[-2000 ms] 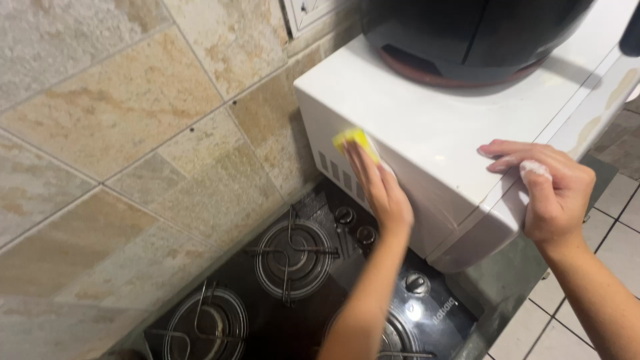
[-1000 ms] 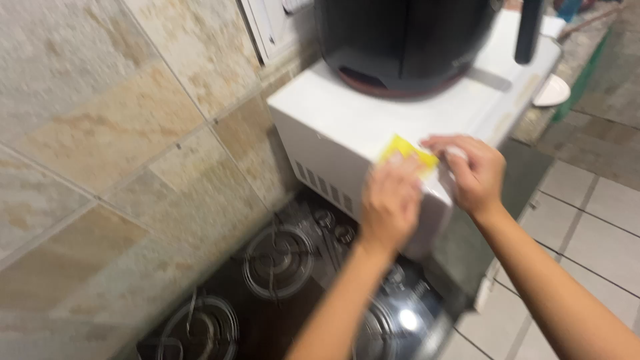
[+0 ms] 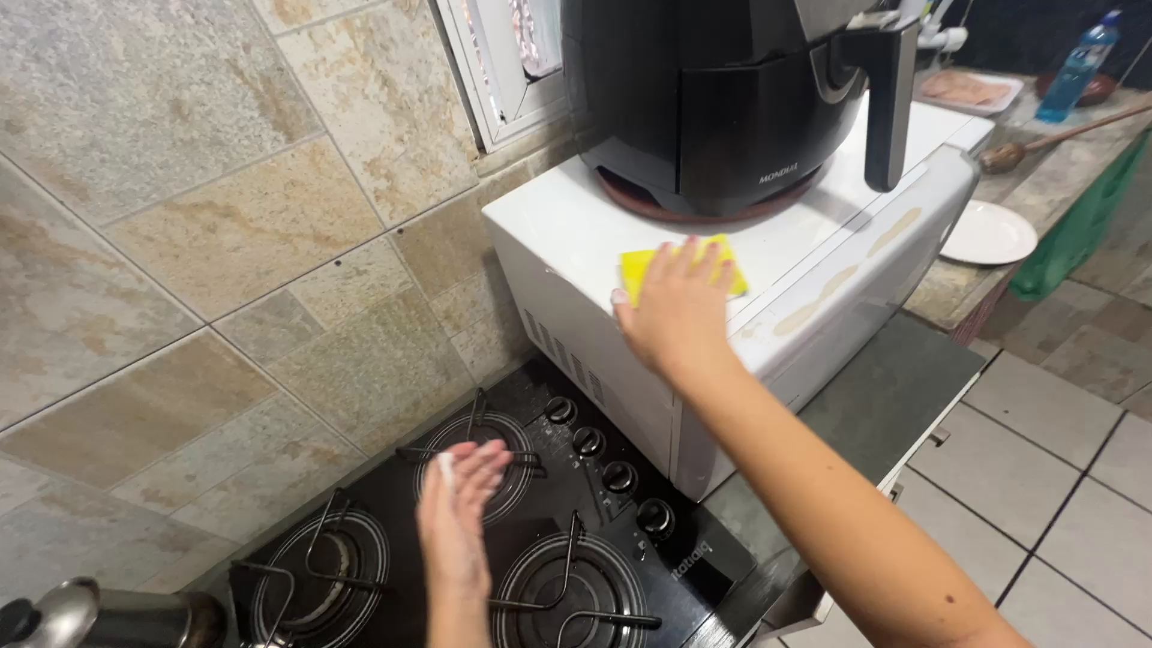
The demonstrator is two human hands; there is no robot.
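My right hand (image 3: 679, 315) presses a yellow sponge (image 3: 637, 270) flat on the white top of a microwave oven (image 3: 549, 229), near its front edge, with fingers spread over it. A black air fryer (image 3: 729, 117) stands on a reddish-brown round base on the microwave, just behind the sponge. My left hand (image 3: 461, 504), slightly blurred, is above the black gas cooktop (image 3: 549, 531), near the back burner. It holds nothing, and a white patch like foam shows on it. The microwave's front rim has yellowish stains.
Control knobs (image 3: 619, 477) line the cooktop beside the microwave. A metal pot (image 3: 117, 616) stands at bottom left. Tiled wall and a window (image 3: 513, 108) rise behind. On the right counter are a white plate (image 3: 990, 234), a wooden-handled utensil (image 3: 1003, 158) and a blue bottle (image 3: 1075, 76).
The yellow sponge, under my left hand earlier, is now under my right hand on the microwave's top. My left hand has moved away from the microwave to above the cooktop.
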